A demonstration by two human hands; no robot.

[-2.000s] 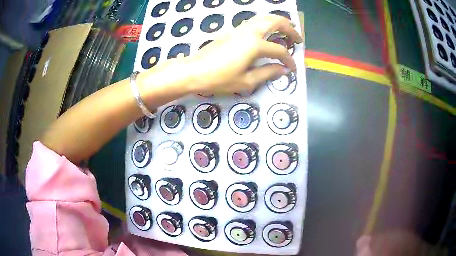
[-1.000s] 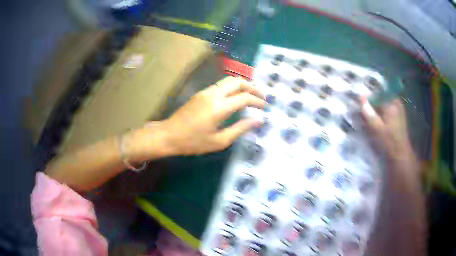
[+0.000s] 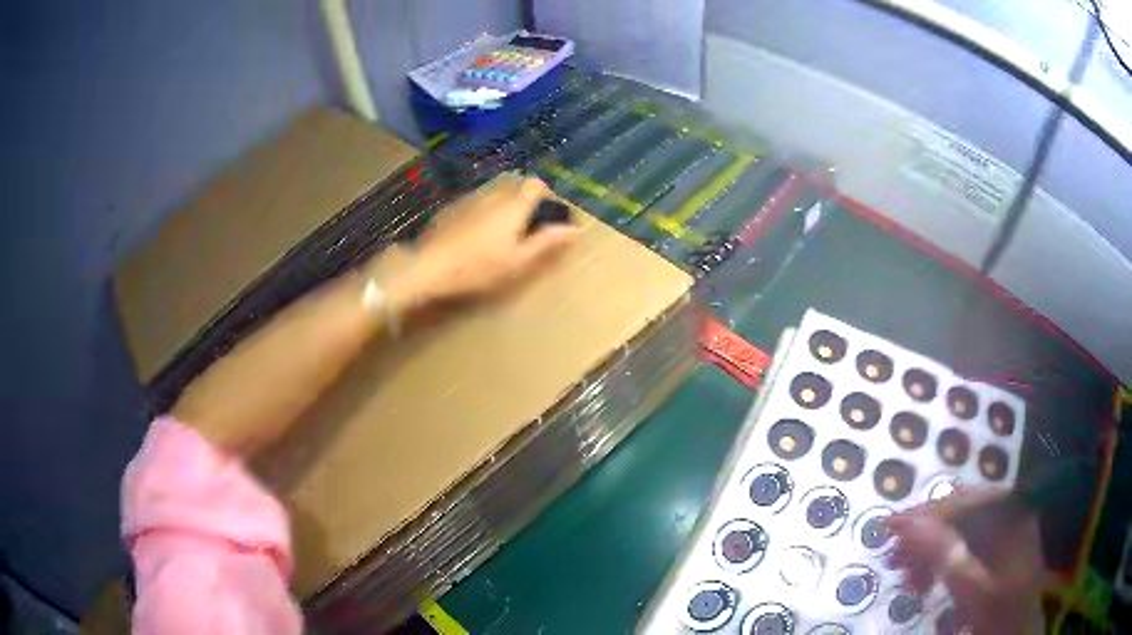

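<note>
My left hand (image 3: 490, 242) is over the brown cardboard on the left stack, with a small black disc (image 3: 548, 217) between thumb and fingers. The white foam tray (image 3: 745, 453) is at the lower right. Its far rows hold dark discs with pale centres (image 3: 860, 411); nearer rows hold white-ringed speaker units (image 3: 740, 545). One pocket (image 3: 801, 567) among them looks white and empty. My right hand (image 3: 962, 546) is blurred and dim over the tray's right side; whether it holds anything is unclear.
The cardboard sheet (image 3: 497, 372) tops a stack of shiny layered trays (image 3: 596, 403). Another cardboard-topped stack (image 3: 267, 230) stands at far left. A calculator (image 3: 497, 68) sits on a blue box behind. Red and yellow tape marks the green mat (image 3: 596, 509). A pale wall panel runs behind.
The view has turned left. My left hand has moved from the tray's left edge to above the cardboard stack and now holds a black disc. My right hand is lower in view, over the tray.
</note>
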